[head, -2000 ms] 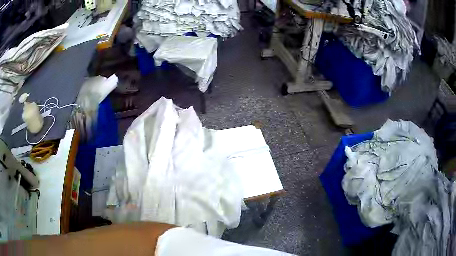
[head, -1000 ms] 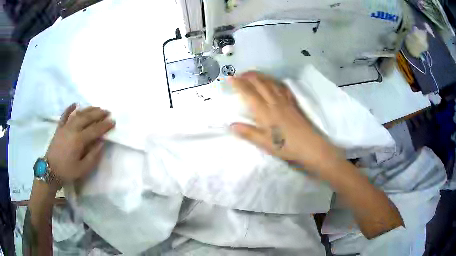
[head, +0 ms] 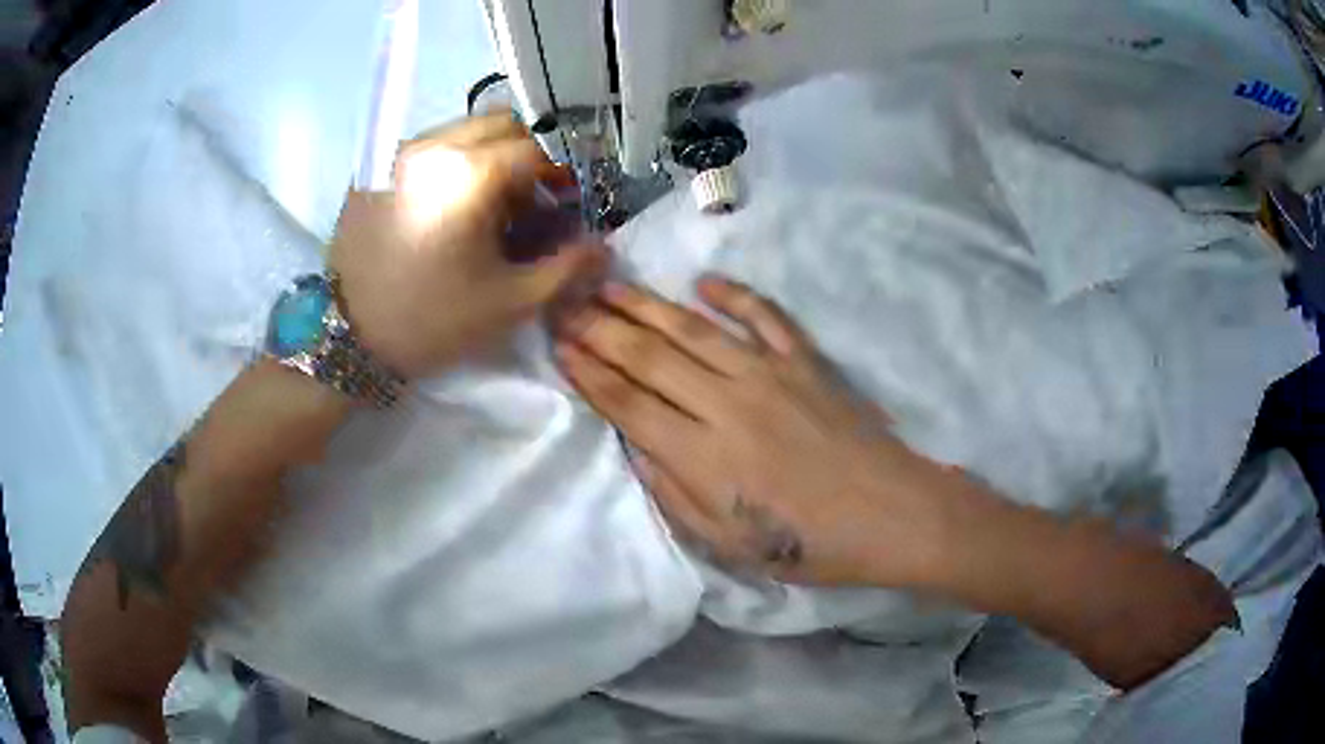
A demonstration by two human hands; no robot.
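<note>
Off-white garment cloth spreads over the table and under the sewing machine, with its edge near the presser foot. My left hand, with a turquoise-faced watch, is curled at the cloth edge just left of the presser foot; its fingers are blurred and partly in glare. My right hand lies flat on the cloth in front of the presser foot, fingers pointing up-left. The two hands almost touch. The needle tip is hard to see.
The white tabletop shows at the left. A cream ribbed knob on a black fitting sits right of the needle area. Blue JUKI lettering is at the upper right. Cloth also hangs at the lower right, near the sleeve.
The view was on the floor and crates, then on the machine. My left hand has moved right and up to the presser foot. Cloth now covers the needle plate and the bed at right.
</note>
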